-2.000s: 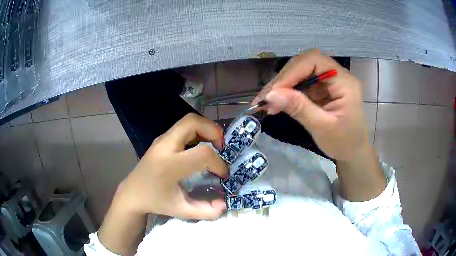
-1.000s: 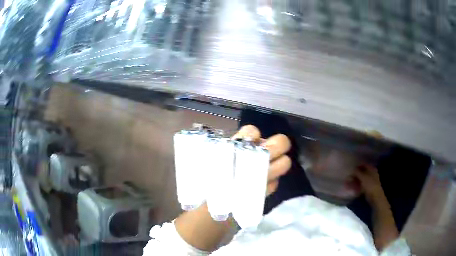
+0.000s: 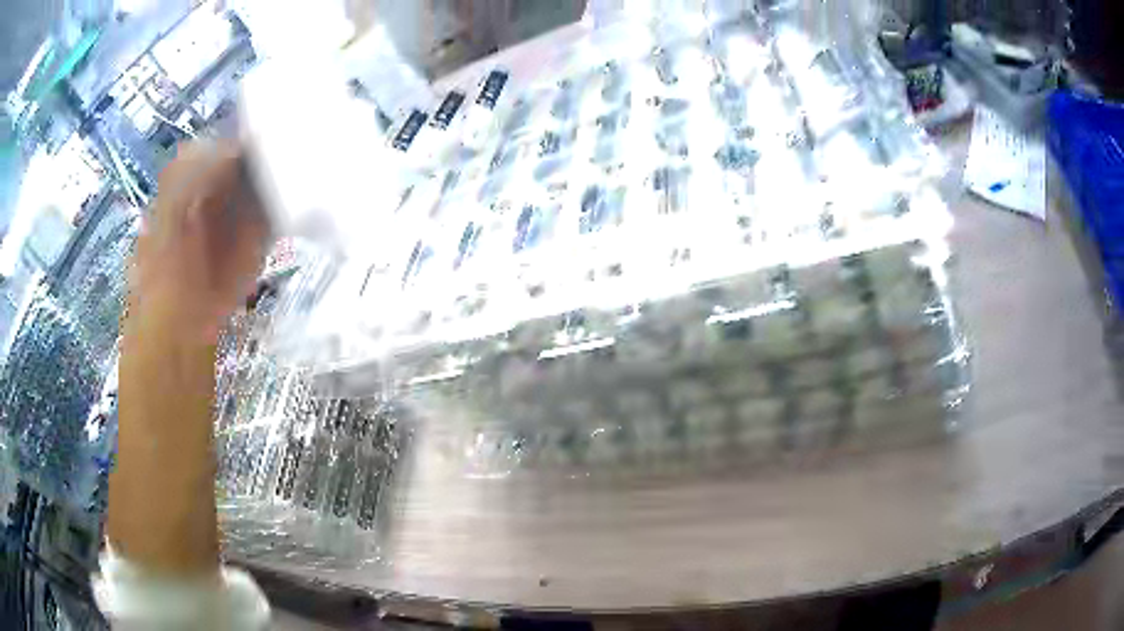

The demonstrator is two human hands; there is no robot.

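My left hand (image 3: pixel 197 234) is raised at the left, blurred, over the left tray. It holds a bright white bundle (image 3: pixel 302 123), the white units with their backs showing; single units cannot be told apart. Right beside it is a large clear blister tray (image 3: pixel 727 333), thick like a stack, with rows of white units in glare. Several small dark-faced pieces (image 3: pixel 447 111) lie at its rear left. My right hand is not in view.
A second clear tray with dark narrow rows (image 3: pixel 333 462) lies at the left, below my left hand. At the right are a written white paper slip (image 3: pixel 1007 163) and a blue bin (image 3: pixel 1095 185). The grey bench's (image 3: pixel 690 530) front edge curves along the bottom.
The view has swung from lap and floor to the benchtop. My left hand has gone up from above the lap to over the trays with the white units. My right hand has left the picture.
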